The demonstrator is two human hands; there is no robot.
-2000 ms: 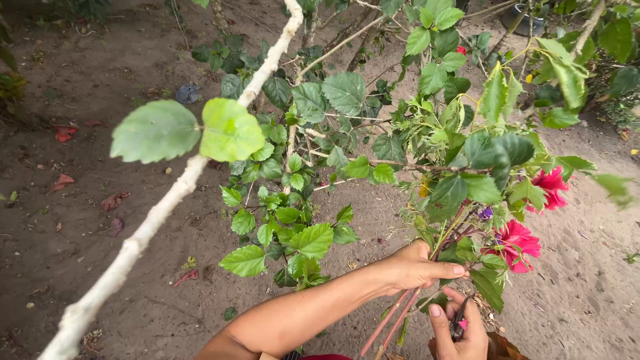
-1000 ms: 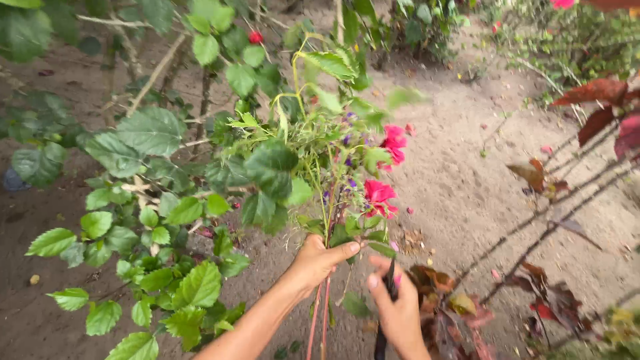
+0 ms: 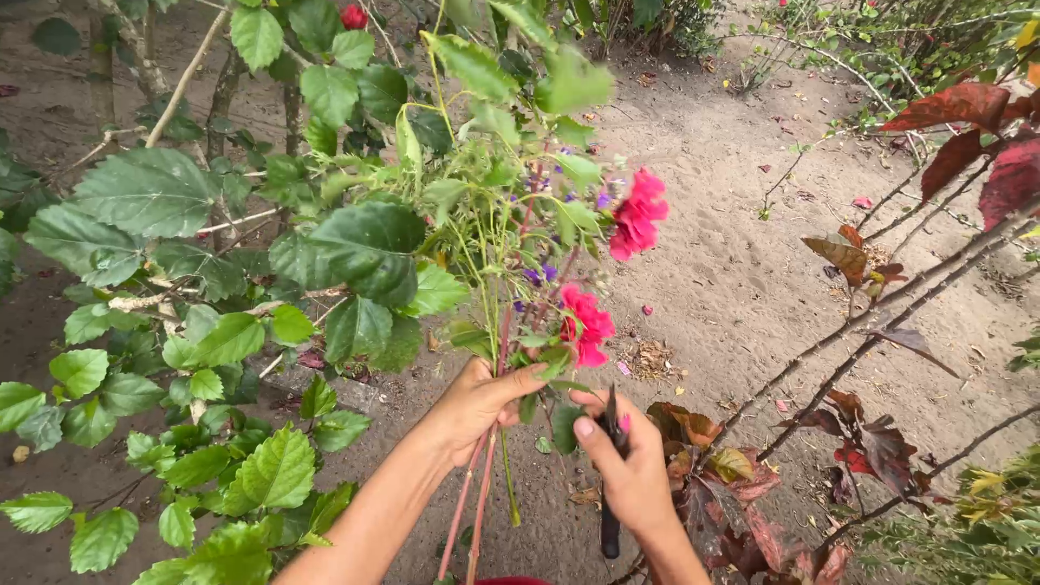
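Observation:
My left hand (image 3: pixel 479 406) is closed around the stems of a bunch of cut flowers and leafy sprigs. Pink double blooms (image 3: pixel 587 325) and small purple flowers (image 3: pixel 540 275) show on the bunch's right side, feathery greenery (image 3: pixel 463 203) in its middle. Reddish stems (image 3: pixel 471 508) and a green one hang below that hand. Just to the right, my right hand (image 3: pixel 621 455) holds dark pruning shears (image 3: pixel 611 520), blade tip up and handle down. Its fingertips are close to leaves low on the bunch; whether they touch is unclear.
A leafy green shrub (image 3: pixel 154 195) fills the left side, its foliage close to the bunch and left forearm. Bare branches with dark red leaves (image 3: pixel 772 536) reach up on the right. Sandy soil (image 3: pixel 731 268) with fallen leaves lies between, and more shrubs stand behind.
The view has swung to the right, bringing the red-leaved branches in. Both hands keep their hold on the bunch and the shears.

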